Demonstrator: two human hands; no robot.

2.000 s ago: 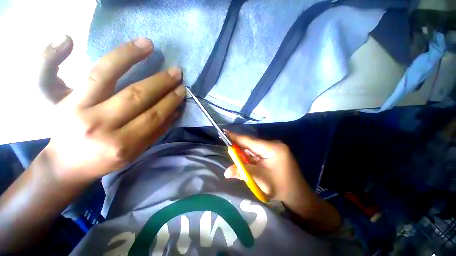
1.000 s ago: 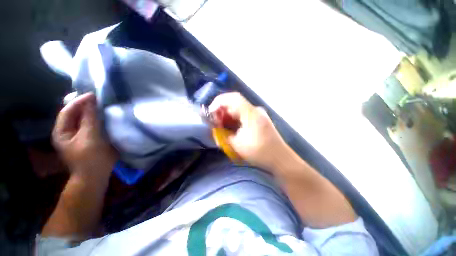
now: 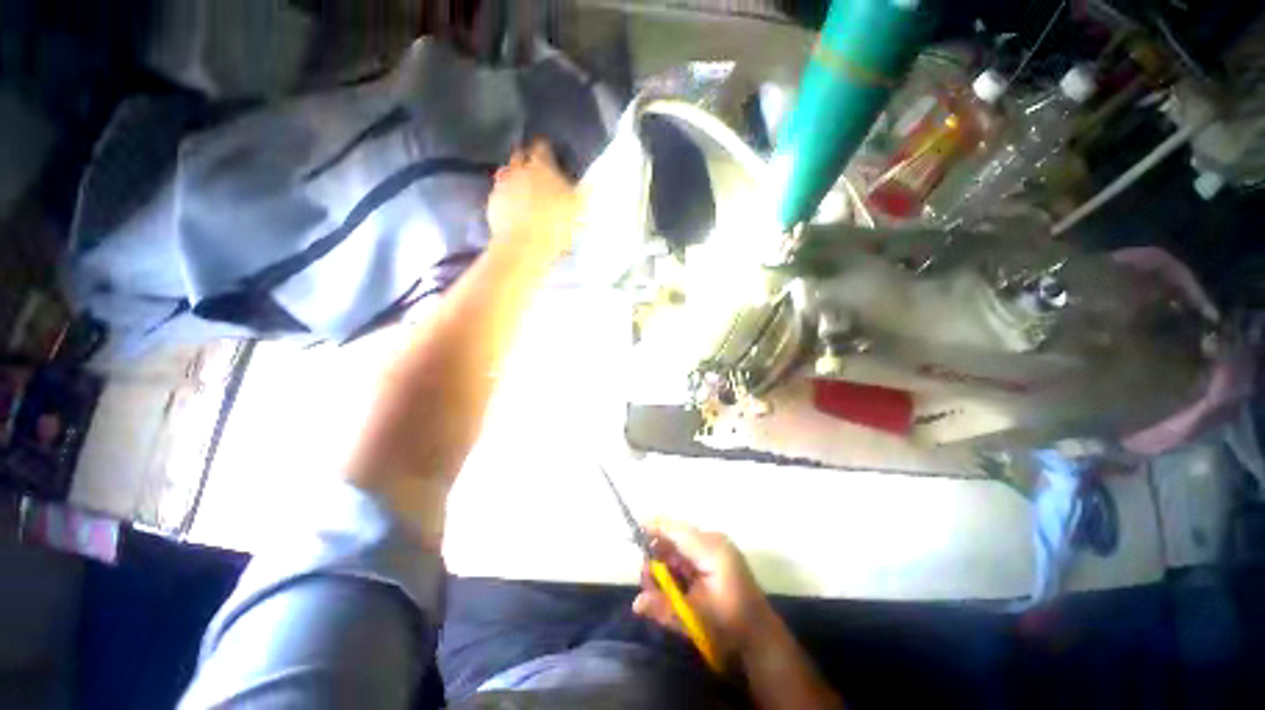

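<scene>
A heap of grey-blue garment panels (image 3: 319,194) with dark bands lies at the far left of the white table (image 3: 527,513). My left hand (image 3: 531,201) reaches out to the heap's right side, fingers on the cloth's edge; whether it grips a panel is not clear. My right hand (image 3: 708,590) holds the scissors (image 3: 673,594) by the yellow-orange handle near the table's near edge. Their blades point up and left over the table and touch no cloth.
A cream-white sewing machine (image 3: 902,333) stands at the right, with a red cloth (image 3: 863,405) on it. A tall green thread cone (image 3: 839,104) and bottles (image 3: 1075,86) are behind it. A light blue rag (image 3: 1057,527) hangs at the right table end.
The view has swung from the lower left to the table and machine. The panel seen in my left hand is no longer there; that hand now reaches to the heap. My right hand still holds the scissors.
</scene>
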